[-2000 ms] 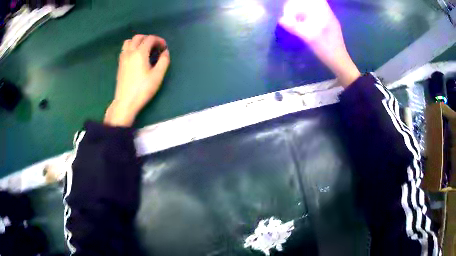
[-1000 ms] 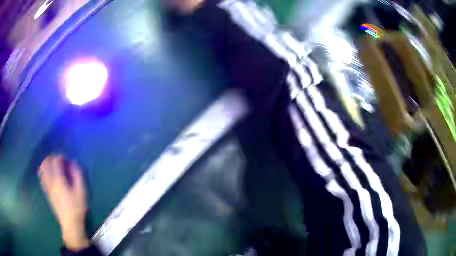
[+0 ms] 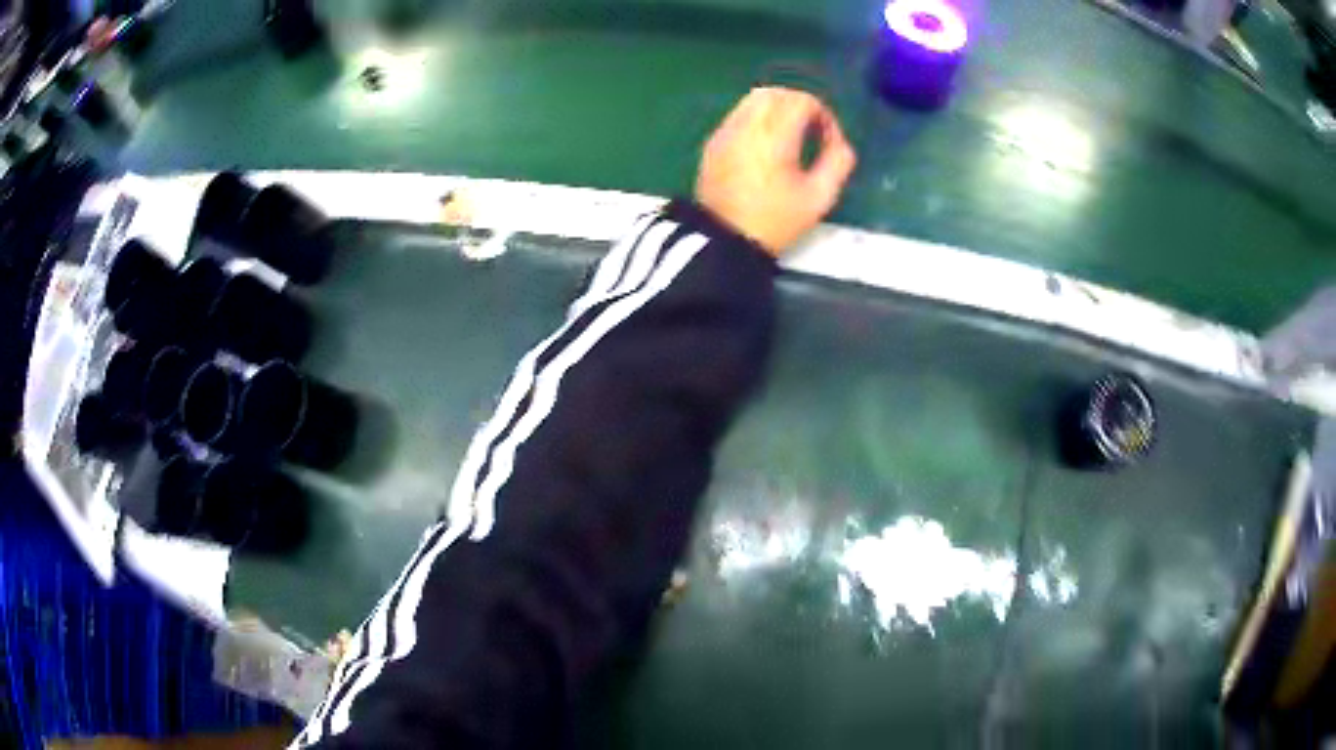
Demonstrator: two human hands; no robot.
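My left hand (image 3: 777,164) is over the green conveyor belt (image 3: 586,103) near the white rail, with its fingers curled. A dark spot shows between thumb and fingers; I cannot tell if it is a small part or shadow. A black unit with a glowing purple-white ring (image 3: 920,62) stands upright on the belt, right of my left hand and apart from it. Another black unit (image 3: 1116,421), with a pale unlit ring at its end, is on the dark green bench (image 3: 879,425) at the right. My right hand is out of the picture.
Several black open housings (image 3: 220,396) are clustered at the bench's left on white paper sheets (image 3: 176,564). The white rail (image 3: 1011,293) divides bench and belt. A white worn patch (image 3: 916,572) marks the bench. Small dark parts are on the belt at upper left.
The view has swung over the bench, bringing the housings in at left. My right hand, earlier at the glowing unit, has left the picture. The unit with the pale ring now shows on the bench.
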